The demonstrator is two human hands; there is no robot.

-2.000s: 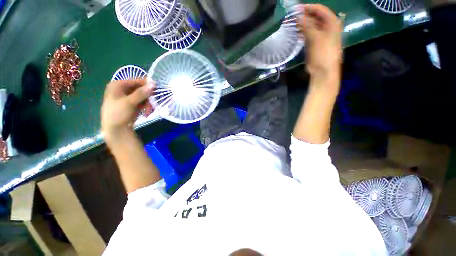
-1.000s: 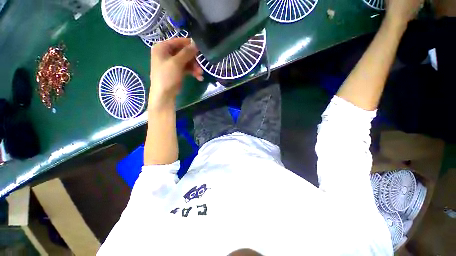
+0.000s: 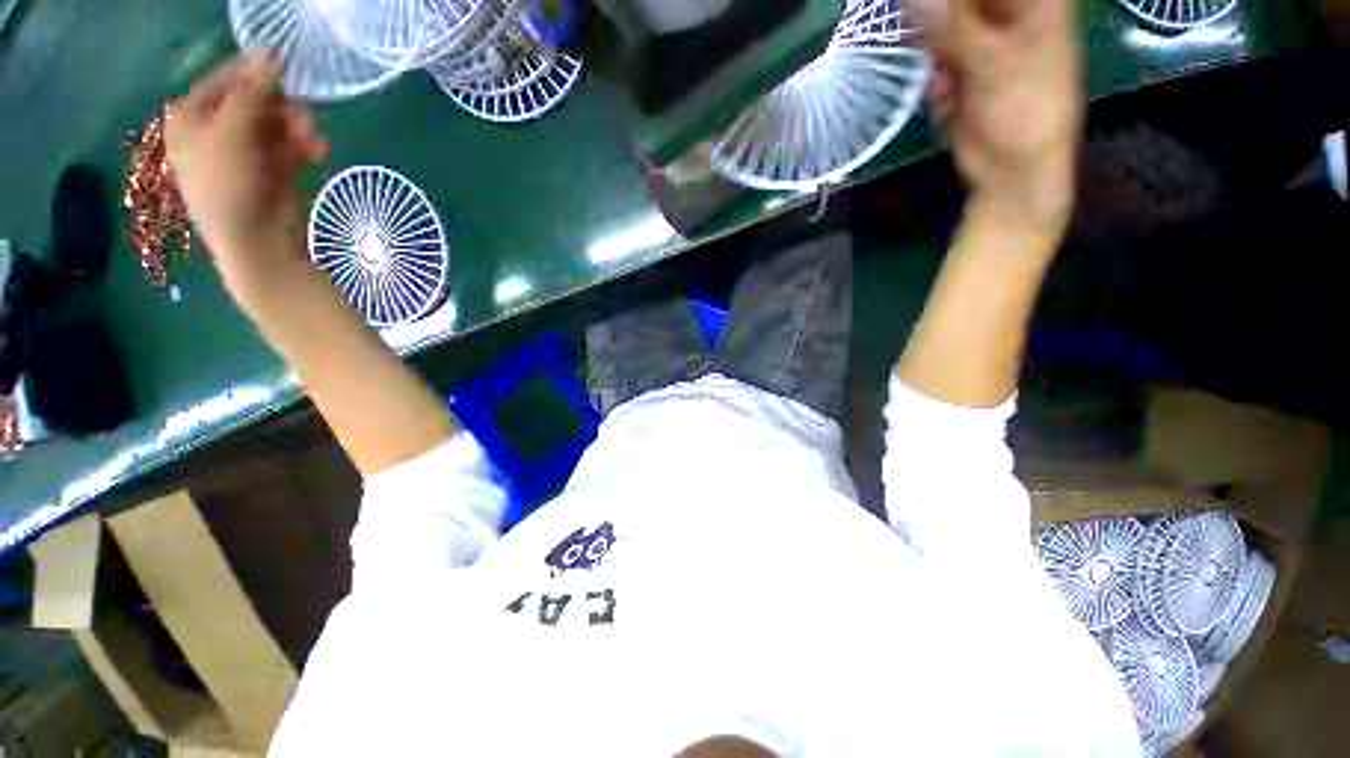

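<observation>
My left hand (image 3: 252,156) is at the upper left, blurred, with its fingers on the rim of a blurred white fan grille (image 3: 318,52) beside the grille stack (image 3: 511,74). My right hand (image 3: 1007,111) is at the upper right, blurred, its fingers at the right rim of another white grille (image 3: 829,126). That grille lies partly under the black press head (image 3: 726,67), which hides its left part and hub. A single white grille (image 3: 376,246) lies flat on the green bench, near its front edge.
Copper-coloured rings (image 3: 153,200) lie in a pile left of my left hand. Dark objects (image 3: 74,356) are at the far left. Below the bench are a blue stool (image 3: 511,400) and a carton of white grilles (image 3: 1155,592). Another grille (image 3: 1180,9) shows at the top right.
My left hand has moved left from the press, now with a grille beside the stack. My right hand has come back from the far upper right to a grille at the press.
</observation>
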